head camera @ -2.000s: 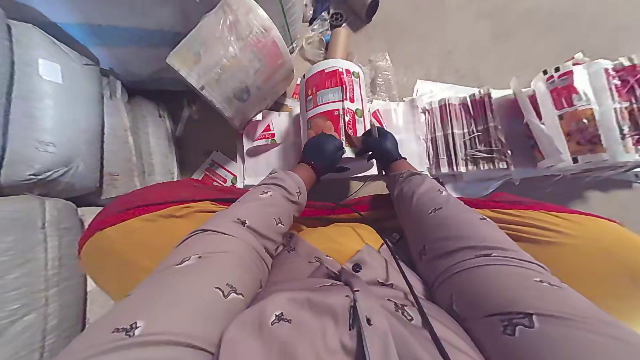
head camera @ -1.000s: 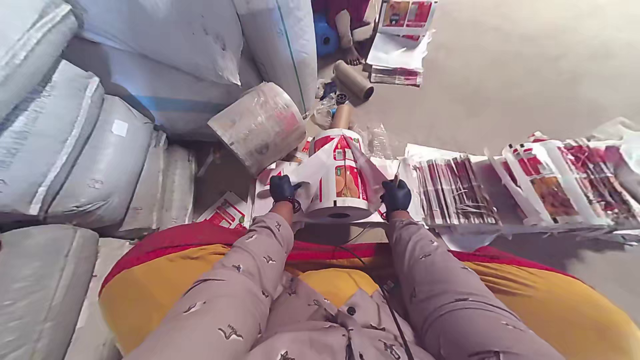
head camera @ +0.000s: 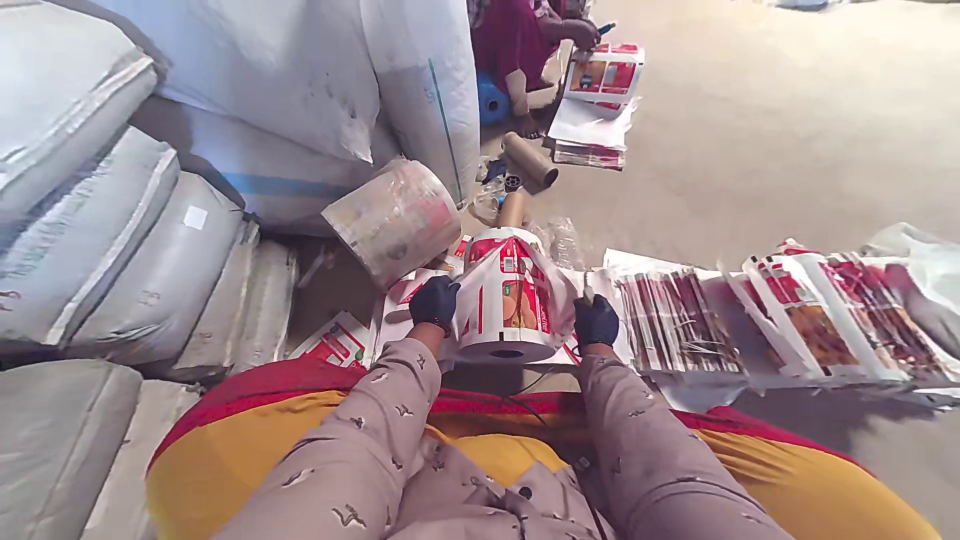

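Observation:
A roll of printed red and white packaging film lies in front of me, its round end facing me. My left hand, in a dark glove, grips the film's loose edge at the roll's left side. On the right, my right hand, also gloved, is closed on the other edge, and a small light-coloured piece sticks up from its fingers; I cannot tell what it is. Between the hands the film spreads away from the roll. A cardboard core sticks out beyond the roll's far end.
A plastic-wrapped roll leans at the left, near stacked pale sacks. Cut film sheets and a larger film pile lie at the right. Farther off, a person's hand is over another film stack, near an empty cardboard tube.
My hands were close together at the roll's near end; they have moved apart to its two sides, drawing the film outward. The view has shifted, bringing the other person in.

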